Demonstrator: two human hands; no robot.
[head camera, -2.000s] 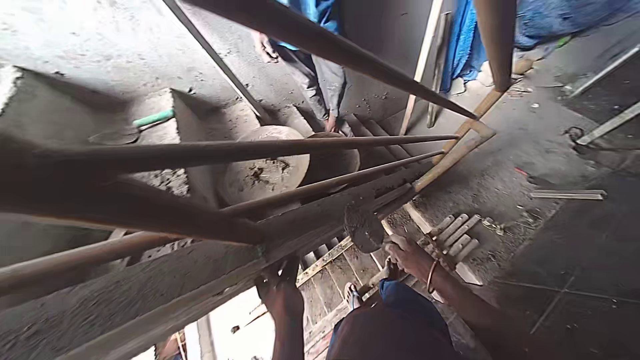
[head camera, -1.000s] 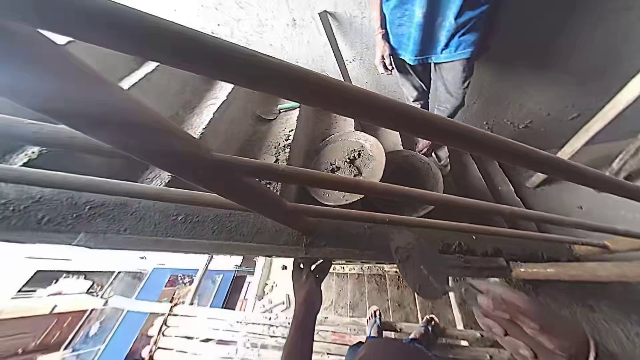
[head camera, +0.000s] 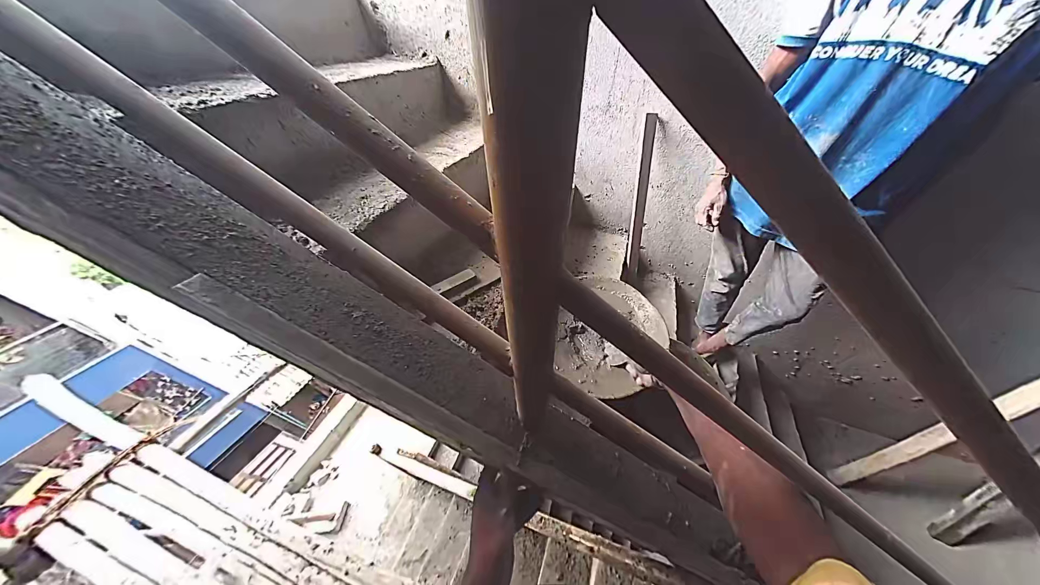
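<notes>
My right hand (head camera: 643, 375) reaches between the metal railing bars (head camera: 634, 329) to the near right side of a round pan (head camera: 621, 388) of wet mortar (head camera: 578, 345). A bar and the mortar partly hide its fingers, and whether it holds a tool cannot be made out. Low in the middle, my left hand (head camera: 505, 494) is at the lower edge of the rough concrete stair side (head camera: 455, 406). Its fingers are in shadow, so their grip is unclear. A thick upright post (head camera: 532, 203) stands between the camera and the pan.
Concrete steps (head camera: 325, 122) rise at the upper left. A person in a blue shirt (head camera: 845, 138) stands beyond the railing, beside a wooden strip (head camera: 642, 195) leaning on the wall. A timber length (head camera: 934, 439) lies at right. Bamboo poles (head camera: 162, 496) show far below at lower left.
My right hand has moved from the near side of the railing to the pan behind it. Earlier a flat, dark trowel-like blade was beside that hand. The view has turned and come closer.
</notes>
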